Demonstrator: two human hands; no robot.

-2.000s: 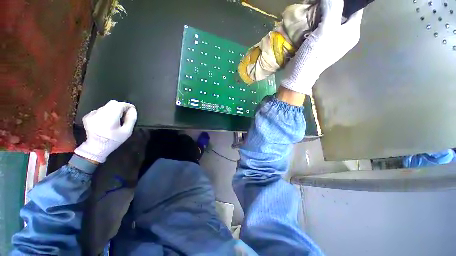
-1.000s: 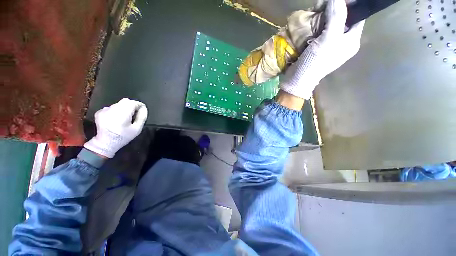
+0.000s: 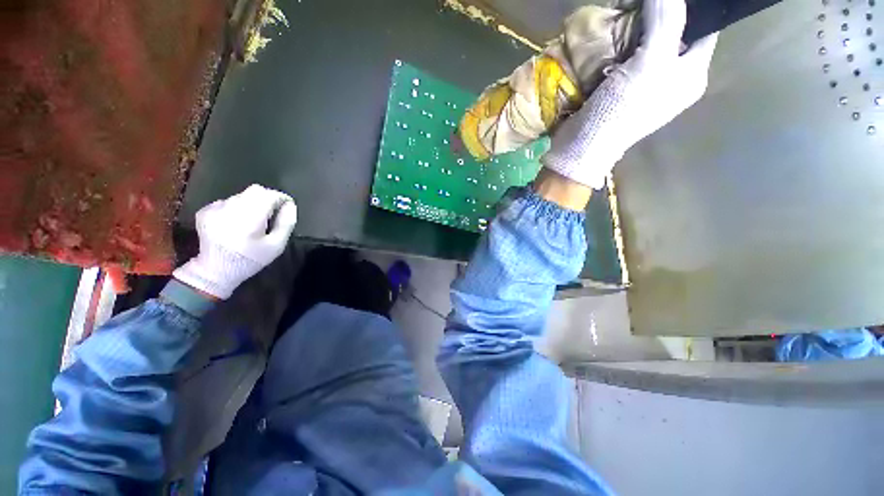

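Note:
A green circuit board (image 3: 426,160) with rows of small pale marks lies flat on the dark surface. My right hand (image 3: 635,102), in a white knitted glove, is closed around the cloth-wrapped nozzle (image 3: 528,105) with yellow bands. The nozzle's blunt yellowish tip is over the upper middle of the board; whether it touches cannot be told. The nozzle and my right sleeve hide the board's right part. My left hand (image 3: 240,235), also white-gloved, is loosely curled at the front edge of the surface, left of the board, with nothing seen in it.
The dark booth surface (image 3: 291,126) has yellowish crust along its edges. A ragged red flap (image 3: 97,126) hangs at left. A metal wall (image 3: 746,194) with holes stands at right. A green surface (image 3: 34,329) is at lower left. Part of a person's blue sleeve (image 3: 829,345) shows at far right.
The board and booth have shifted right in the picture as the view moved. The nozzle tip is now over a slightly higher part of the board. My left hand stays curled.

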